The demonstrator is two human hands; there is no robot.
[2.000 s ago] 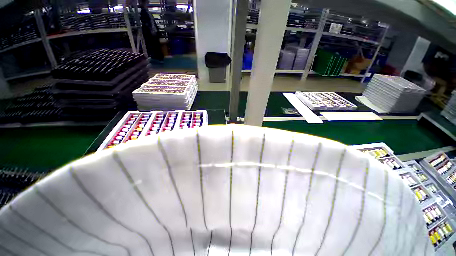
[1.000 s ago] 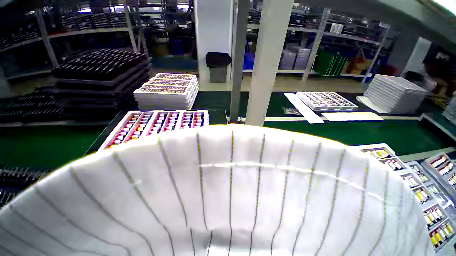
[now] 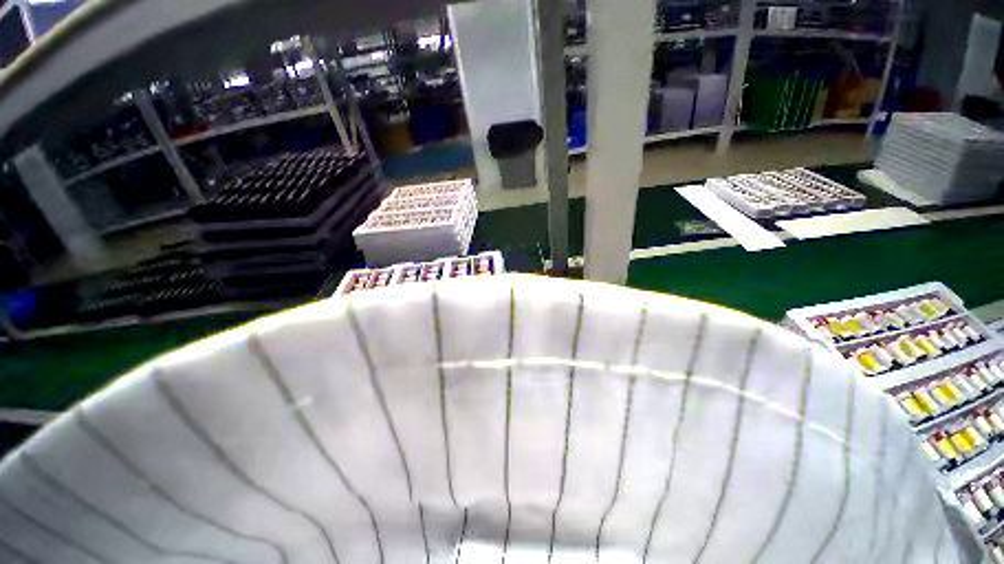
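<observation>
Neither of my hands is in view; the striped cap brim [image 3: 528, 408] covers the lower middle of the picture. A white tray [image 3: 495, 262] with rows of small red and dark tubes shows its far part left of centre, above the brim. At the right, white trays [image 3: 809, 315] hold rows of small tubes [image 3: 916, 348] in white, yellow and red. The near part of both is hidden by the brim.
Stacked filled trays [image 3: 416, 237] stand behind the left tray, black trays [image 3: 270, 231] further left. Across the green belt [image 3: 716, 272] lie another tray [image 3: 787, 194], white strips [image 3: 729, 217] and a white tray stack [image 3: 941, 160]. A pale post [image 3: 617, 143] rises at centre.
The view has tilted and shifted. The left tray now shows less, lower down and further right; the right trays show more of their tube rows. No hand appears in any frame.
</observation>
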